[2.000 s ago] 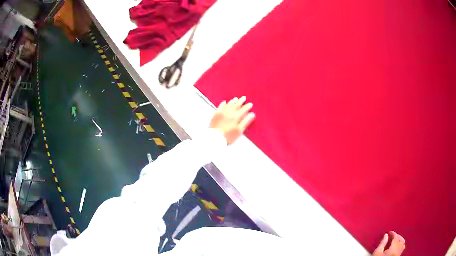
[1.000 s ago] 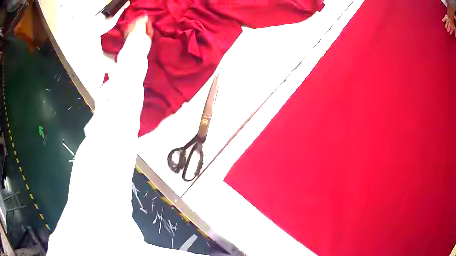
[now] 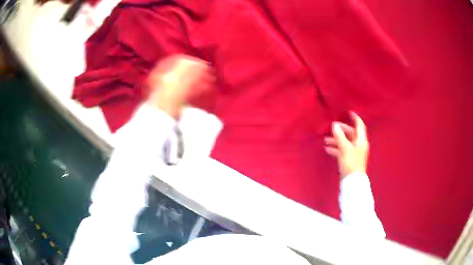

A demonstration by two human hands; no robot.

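Rumpled red cloth (image 3: pixel 124 62) lies at the left and spreads right onto the smooth red cloth (image 3: pixel 420 155). A dark fold line runs between them. My left hand (image 3: pixel 181 80) is blurred over the rumpled cloth; whether it grips the cloth cannot be told. My right hand (image 3: pixel 352 142) is over the red cloth at centre right, with thumb and fingers apart and nothing visible in it. A dark looped handle of the shears (image 3: pixel 174 147) shows beside my left sleeve; the rest is hidden.
The white table strip (image 3: pixel 244 189) and its metal edge (image 3: pixel 192 203) run along the near side. A dark bar (image 3: pixel 71 11) lies at the upper left. A pale tan strip (image 3: pixel 463 246) shows at the lower right. Green floor lies left and below.
The rumpled cloth has spread right, covering the white gap and most of the shears. My left hand has moved right and down. My right hand has come into view over the cloth.
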